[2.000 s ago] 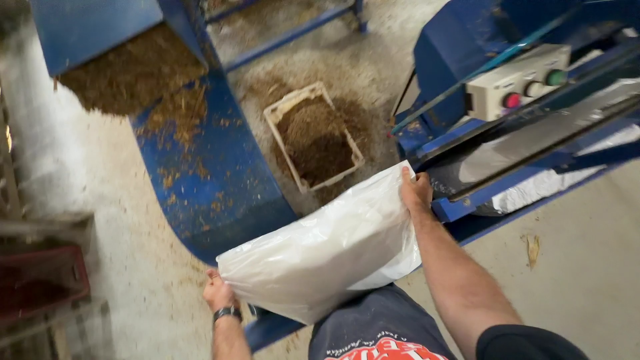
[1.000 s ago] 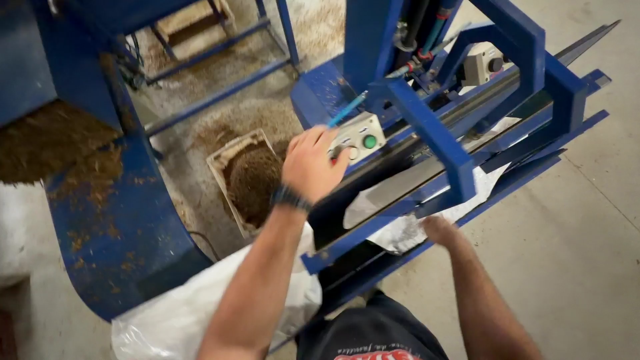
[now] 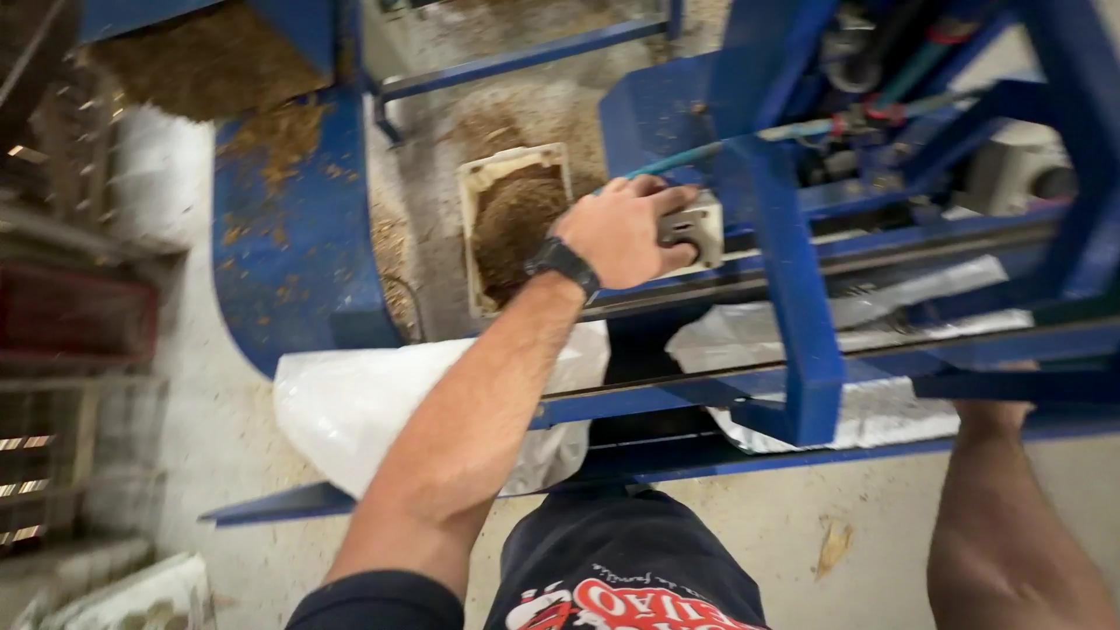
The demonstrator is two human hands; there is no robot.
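My left hand point(image 3: 626, 229), with a black watch on its wrist, rests over the small push-button control box point(image 3: 707, 229) on the blue machine, its fingers bent across the box's face. Below the forearm a white plastic bag point(image 3: 350, 402) lies at the left end of the machine's channel. Another white plastic bag point(image 3: 731, 337) is in the channel under the blue frame point(image 3: 801, 350). At the right my right hand point(image 3: 993, 411) reaches in by the far end of that bag; the frame hides most of it, so its grip cannot be seen.
A pale plastic crate point(image 3: 468, 236) of brown loose material stands on the floor behind the machine. Left of it are a curved blue metal chute point(image 3: 297, 236) with brown scraps and a blue hopper. Teal hoses and blue bars rise at the upper right. A red crate point(image 3: 79, 313) is far left.
Two seconds ago both hands held a white bag; that bag now lies by the channel. My left hand has moved to the control box. Since one second ago, my right hand has moved right along the machine.
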